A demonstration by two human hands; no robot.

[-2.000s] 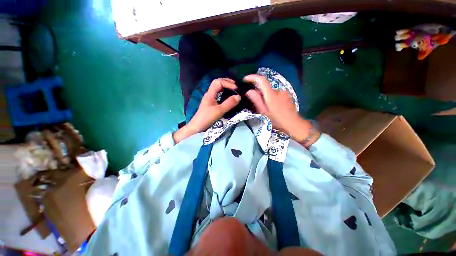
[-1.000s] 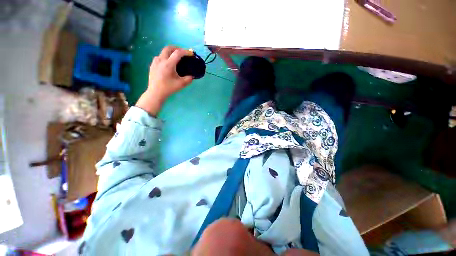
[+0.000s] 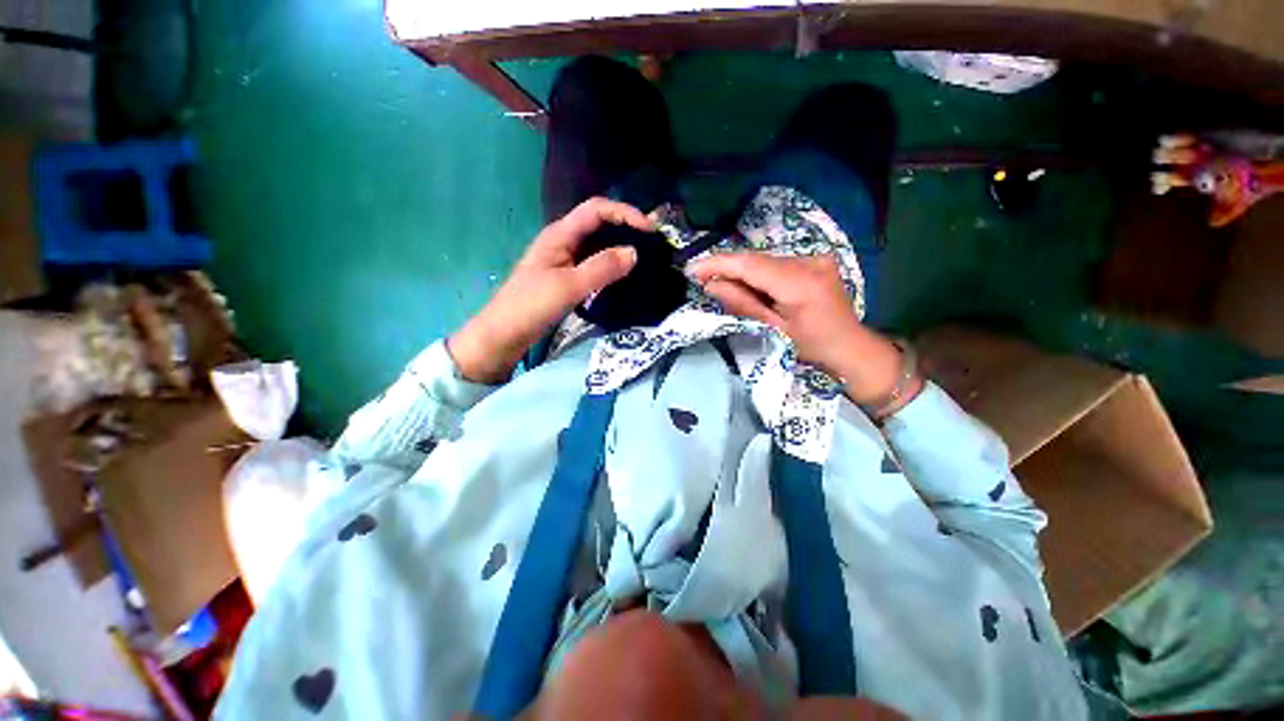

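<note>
A black plush toy (image 3: 637, 289) shows as a dark lump above the lap, over the white apron with dark swirl print (image 3: 817, 211). My left hand (image 3: 570, 268) grips its left side, with the thumb across the front. My right hand (image 3: 796, 299) is at the toy's right side, thumb and fingertips pinched together by a short black strip or loop at the toy's edge. What the right fingertips pinch is too small to tell. No needle or thread can be made out.
A white-topped table edge (image 3: 592, 20) runs across the front. An open cardboard box (image 3: 1127, 479) stands at the right, an orange-pink plush toy (image 3: 1228, 180) at the far right. A blue stool (image 3: 120, 204) and cartons (image 3: 166, 514) are at the left.
One second ago my left hand held the toy out to the left, with a dark thread trailing. Now the toy is back above the lap and both hands are at it. The view has shifted too.
</note>
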